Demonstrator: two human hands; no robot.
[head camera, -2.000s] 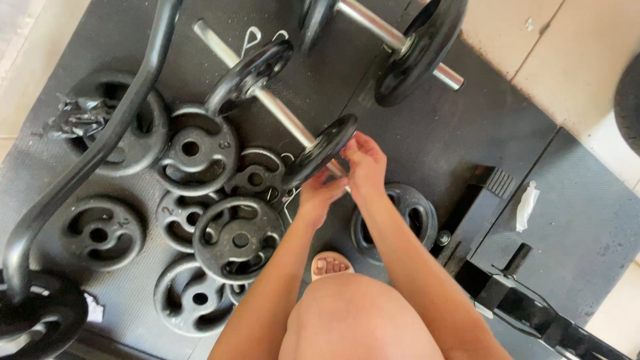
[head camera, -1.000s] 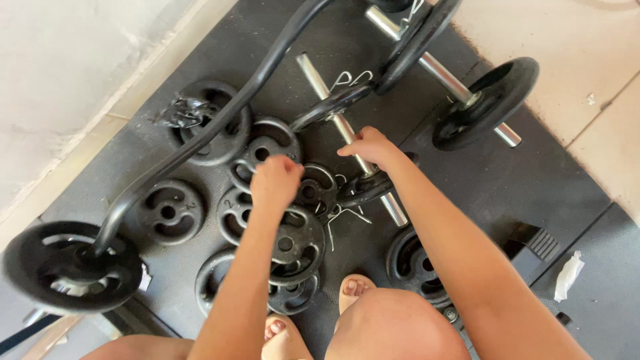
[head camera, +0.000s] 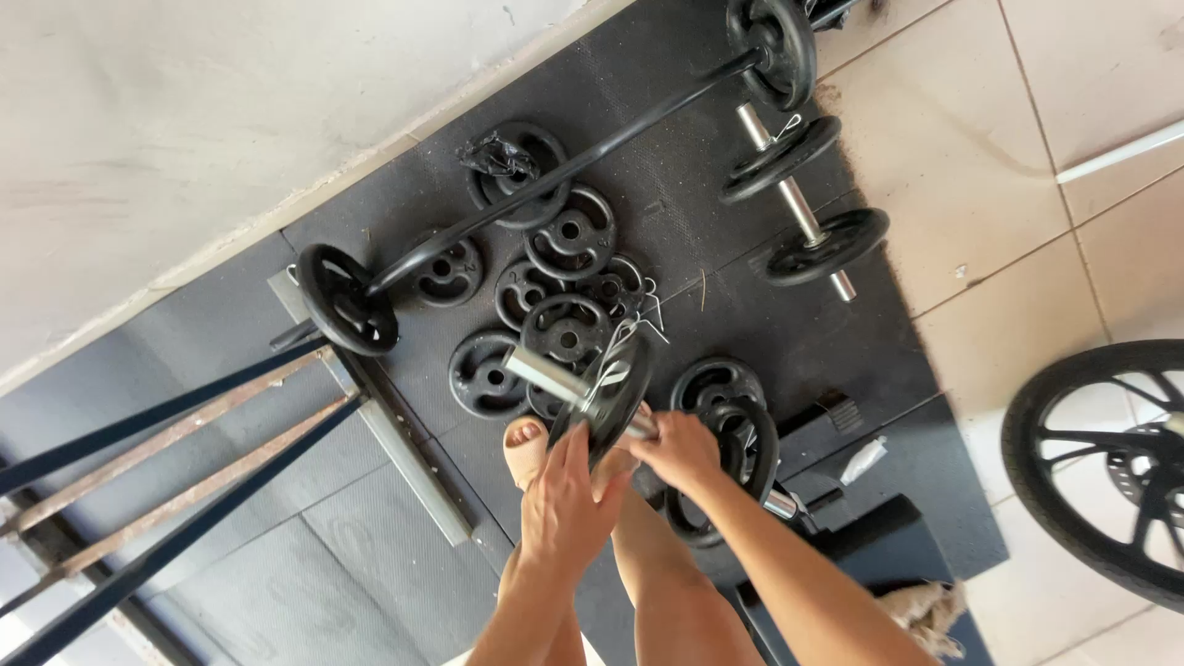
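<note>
In front of my legs I hold a chrome dumbbell bar (head camera: 548, 374) with black weight plates on it. My right hand (head camera: 683, 451) is closed around the bar between the plates. My left hand (head camera: 568, 499) lies with extended fingers against the face of the near plate (head camera: 622, 398), not wrapped around it. A wire spring clip (head camera: 612, 363) sits on the bar's end by that plate. Beyond it, loose plates (head camera: 569, 231) lie in an overlapping group on the black rubber mat, with another wire clip (head camera: 653, 310) beside them.
A loaded curved barbell (head camera: 592, 153) spans the mat. A second loaded dumbbell (head camera: 801, 211) lies at the upper right. A metal rack frame (head camera: 416, 472) stands left, a white wall (head camera: 231, 111) behind. A spoked wheel with a tyre (head camera: 1054, 462) is at the right edge.
The dumbbell that lay on the mat by the plates is now up in my hands. My left hand has come to its plate and my right hand has closed on its bar. The view has shifted widely.
</note>
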